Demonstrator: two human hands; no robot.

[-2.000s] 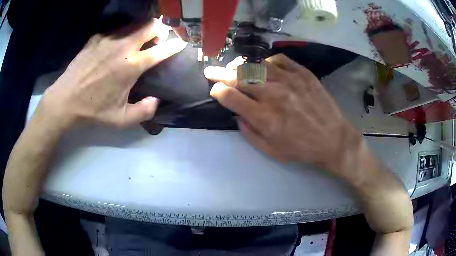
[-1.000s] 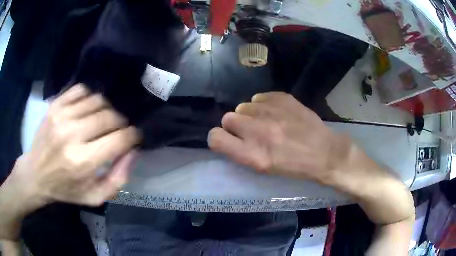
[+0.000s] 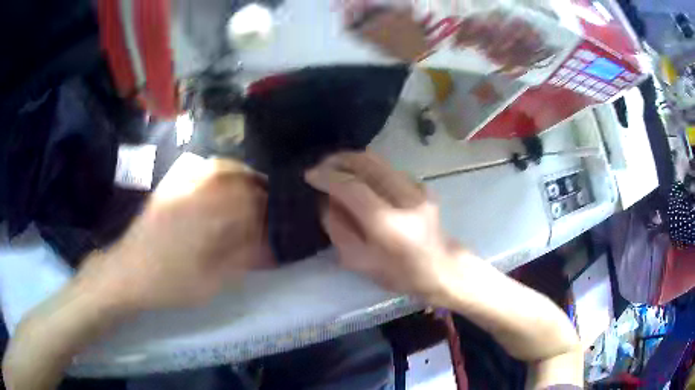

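The black garment (image 3: 53, 152) lies bunched at the left and under the machine head, with a small white care label (image 3: 136, 165) on it. A black strip of cloth (image 3: 296, 206) runs between my hands towards the table's front. My right hand (image 3: 381, 217) grips the right side of this strip between thumb and fingers. My left hand (image 3: 198, 236) is blurred at the strip's left side; its fingertips are hidden, so its hold cannot be told. The red and white machine head (image 3: 141, 57) is at the upper left, blurred.
The control panel (image 3: 590, 72) is at the upper right. The bobbin winder recess (image 3: 568, 194) is at the table's right end. A small dark object (image 3: 426, 124) lies behind my right hand. The measuring tape (image 3: 297, 333) follows the table's front edge.
The view has swung right, showing the control panel. My left hand has moved beside my right hand. The black strip now runs front to back between them.
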